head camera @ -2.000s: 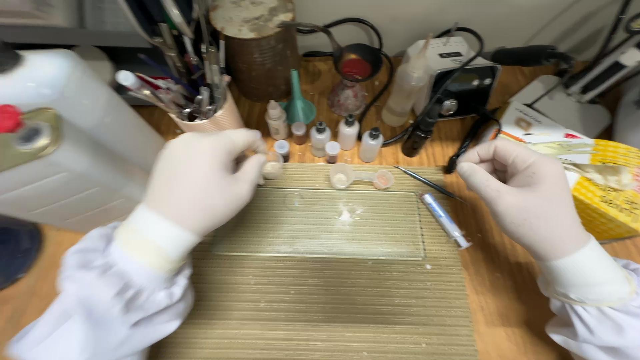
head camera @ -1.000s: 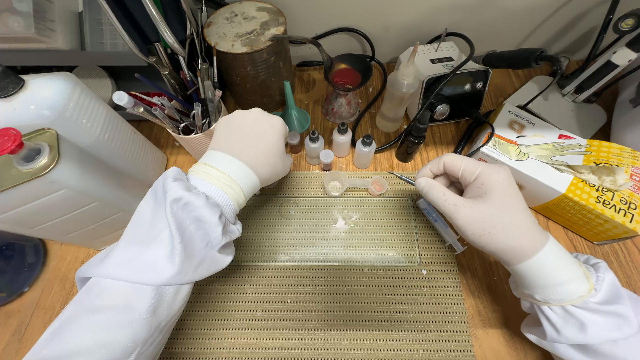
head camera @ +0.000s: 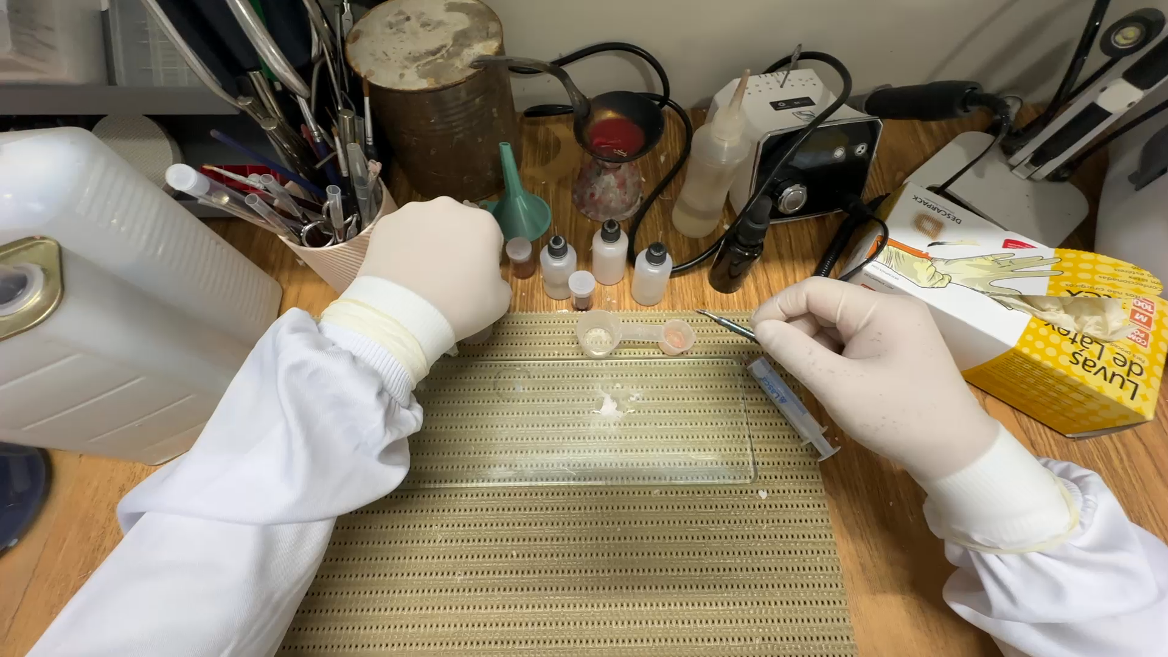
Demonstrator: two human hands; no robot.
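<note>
My gloved right hand (head camera: 849,365) pinches a thin metal instrument (head camera: 725,324), its tip pointing left over the mat's back edge. Below it lies a plastic syringe (head camera: 787,406). My gloved left hand (head camera: 443,265) is curled at the row of small bottles; its fingertips and anything in them are hidden. A glass plate (head camera: 547,447) on the ribbed mat (head camera: 566,575) bears a small heap of white powder (head camera: 609,407). Behind the plate a double-ended measuring scoop (head camera: 639,334) holds pale powder in one cup and pinkish powder in the other.
White dropper bottles (head camera: 651,274), small vials (head camera: 581,290), a green funnel (head camera: 522,205) and a dark bottle (head camera: 737,255) stand behind. A tool cup (head camera: 338,251) and large jug (head camera: 119,319) are left; a glove box (head camera: 1049,338) is right. A ladle (head camera: 630,128) rests behind the bottles.
My right hand has moved left and taken hold of the metal instrument, which lay on the mat's edge two seconds ago. My left hand has moved right and back, toward the small bottles.
</note>
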